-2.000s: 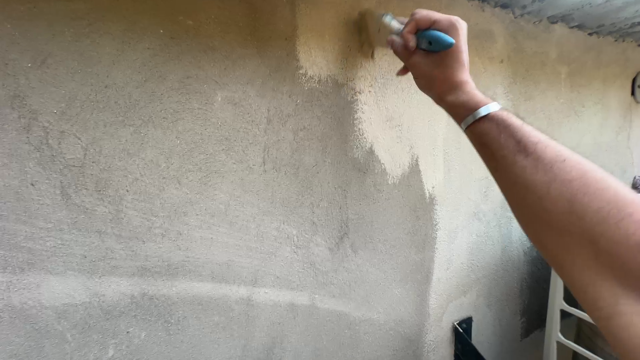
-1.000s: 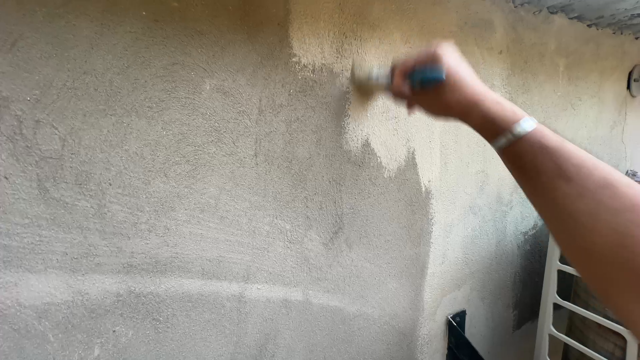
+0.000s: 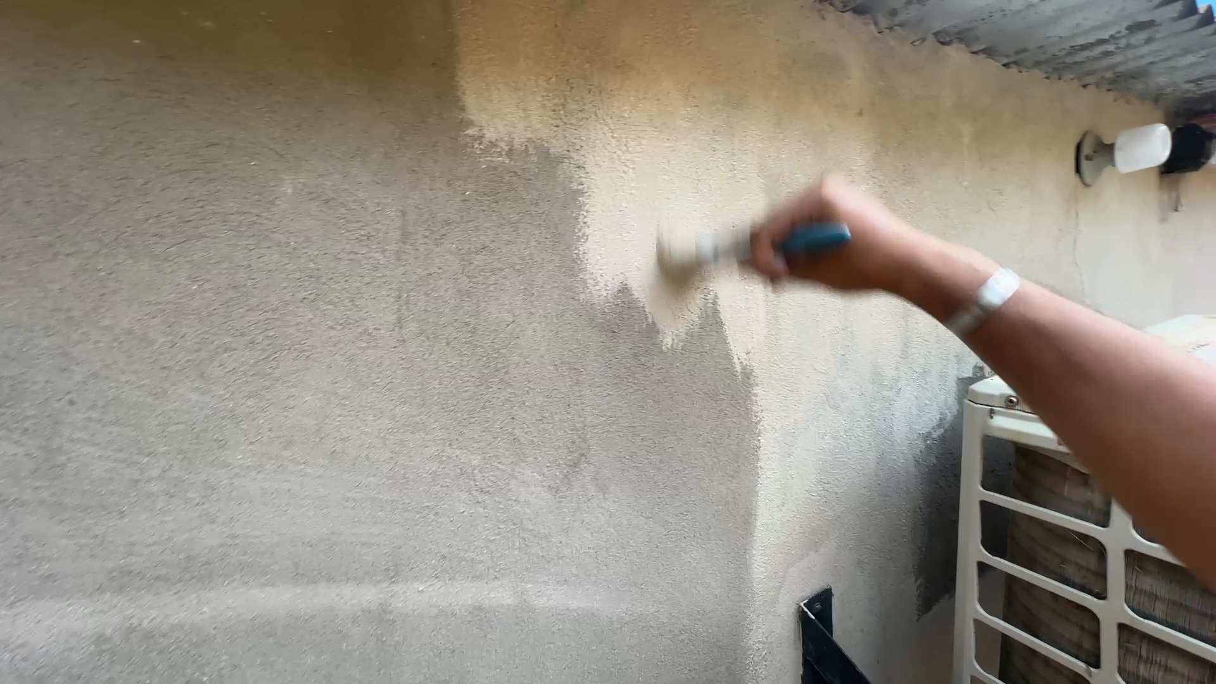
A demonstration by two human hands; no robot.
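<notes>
My right hand is closed around the blue handle of a paintbrush, right of centre, with a pale band on the wrist. Blurred by motion, the bristles point left and lie over the cream-coloured coat near its jagged lower edge. That coat spreads over the upper and right part of the rough rendered wall; the left and lower part is bare grey-brown. Whether the bristles touch the wall cannot be told. My left hand is out of view.
An air conditioner's outdoor unit with a white grille stands at the lower right, beside a black metal bracket. A lamp projects from the wall at the upper right, under a corrugated roof sheet.
My right hand has moved down the wall with the paintbrush, from near the top to the jagged lower edge of the cream coat. The view has shifted to the right.
</notes>
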